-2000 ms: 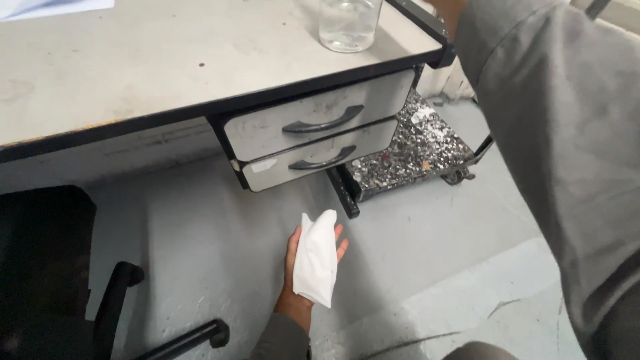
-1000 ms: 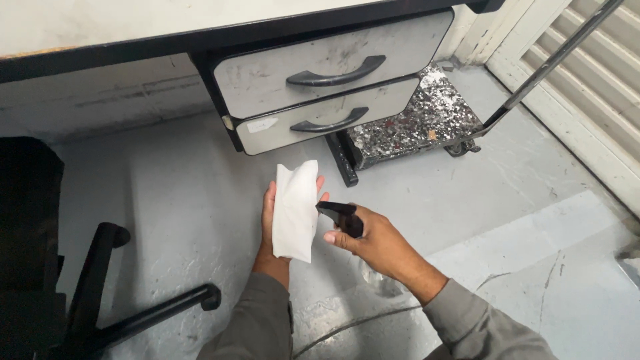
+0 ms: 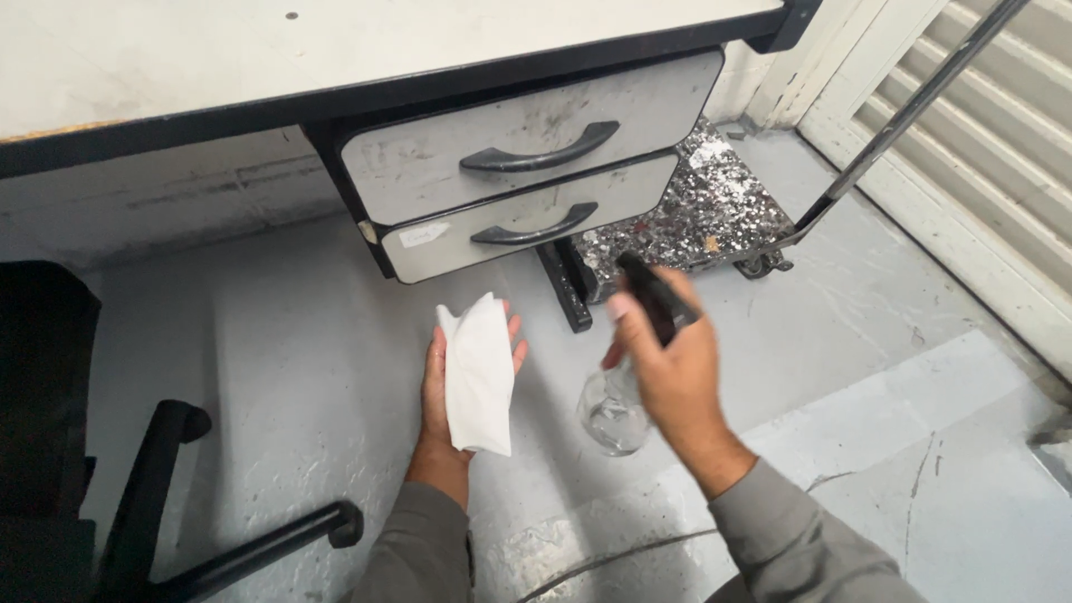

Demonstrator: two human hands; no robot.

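Note:
A folded white cloth (image 3: 480, 377) lies across the palm of my left hand (image 3: 435, 394), whose fingertips show past its right edge. To the right, my right hand (image 3: 682, 368) grips a clear spray bottle (image 3: 615, 414) by its black trigger head. The bottle is blurred and holds some clear liquid; its nozzle is level with the top of the cloth, apart from it. Both hands are over the floor, below two grey drawers with black handles, the upper drawer (image 3: 402, 172) and the lower drawer (image 3: 435, 249), both closed.
Above the drawers is a worn white desk top (image 3: 209, 50) with a black edge. A paint-spattered platform cart (image 3: 729, 201) stands behind at the right, its metal handle (image 3: 913, 117) slanting up. A black chair base (image 3: 142, 494) is at the lower left, and a louvred door (image 3: 988, 100) at the right.
My right hand has come into view with the spray bottle, then moved right, away from the cloth. The bottle stood on the desk top two seconds ago. The cloth stays in my left hand.

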